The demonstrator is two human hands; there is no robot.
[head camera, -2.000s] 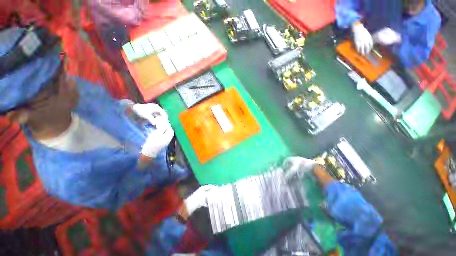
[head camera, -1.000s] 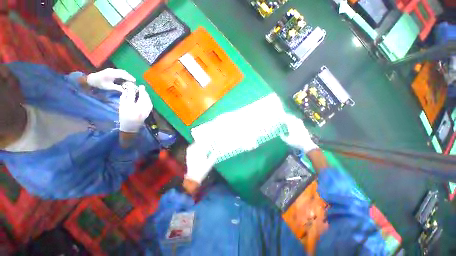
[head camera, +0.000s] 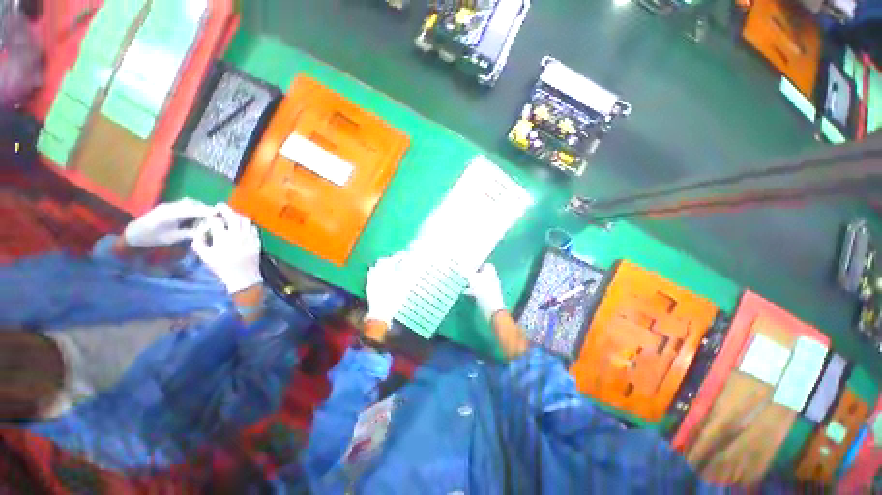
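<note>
A long pale pack of plates (head camera: 474, 208) lies at a slant over the green mat (head camera: 453, 145) in front of me. Its far part looks flat white from glare, and its near end is ribbed in light green. My left hand (head camera: 388, 288), in a white glove, holds the left side of the near part. My right hand (head camera: 486, 292), also in a white glove, is at the right side of the same part. The fingertips of both hands blur into the bright pack.
On the left are an orange fixture (head camera: 372, 184) with a white strip, a screw tray (head camera: 227, 131) and another worker's gloved hands (head camera: 227, 247). On the right are a screw tray (head camera: 551, 324) and an orange fixture (head camera: 619, 348). Circuit boards (head camera: 561, 121) sit on the dark conveyor beyond.
The pack has turned from crosswise to slanting away from me, with both hands now closer together at its near part. The view has turned, showing more of the right-hand bench.
</note>
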